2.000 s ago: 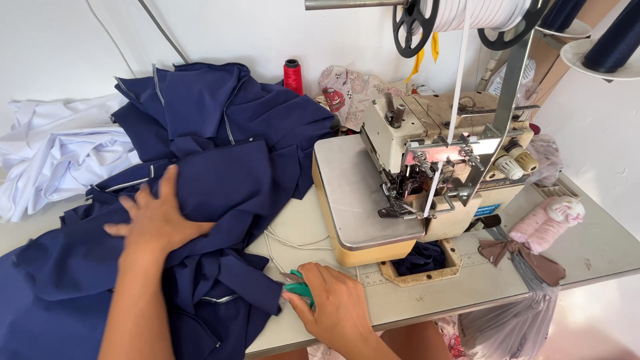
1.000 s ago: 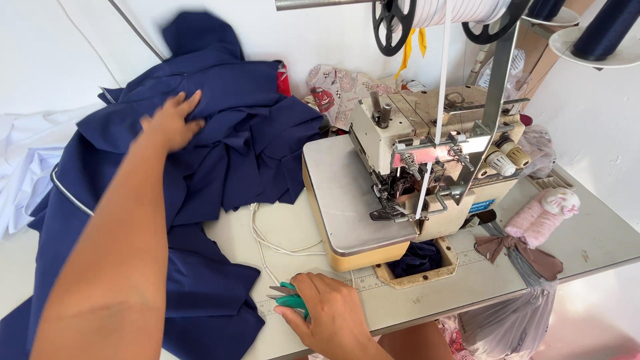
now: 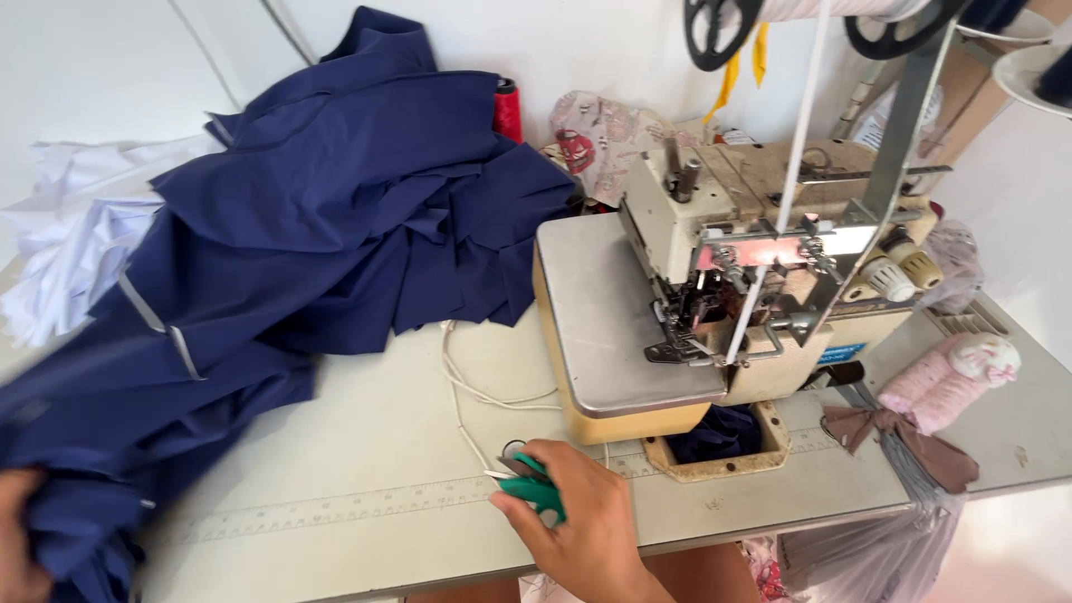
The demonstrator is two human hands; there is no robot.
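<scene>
My left hand (image 3: 21, 536) is at the lower left edge, partly out of view and blurred, against the navy blue fabric (image 3: 318, 209); whether its fingers grip the cloth is not plain. The fabric lies in a large folded heap across the left of the table, with light seam strips showing. Near the front edge, my right hand (image 3: 582, 519) holds small thread snips with green handles (image 3: 529, 487), blades pointing left over the table. To the right stands an overlock sewing machine (image 3: 754, 209) with a metal-topped work plate (image 3: 620, 310).
White fabric (image 3: 92, 226) is heaped at the far left. A red thread cone (image 3: 507, 113) stands behind the navy heap. White cord (image 3: 469, 389) lies beside the machine. A printed ruler strip (image 3: 335, 508) runs along the table. A pink plush item (image 3: 942, 381) and brown bow are at right.
My left hand has moved from the upper part of the navy heap to the lower left. The fabric has shifted, and more of the table and ruler strip shows. My right hand still holds the snips.
</scene>
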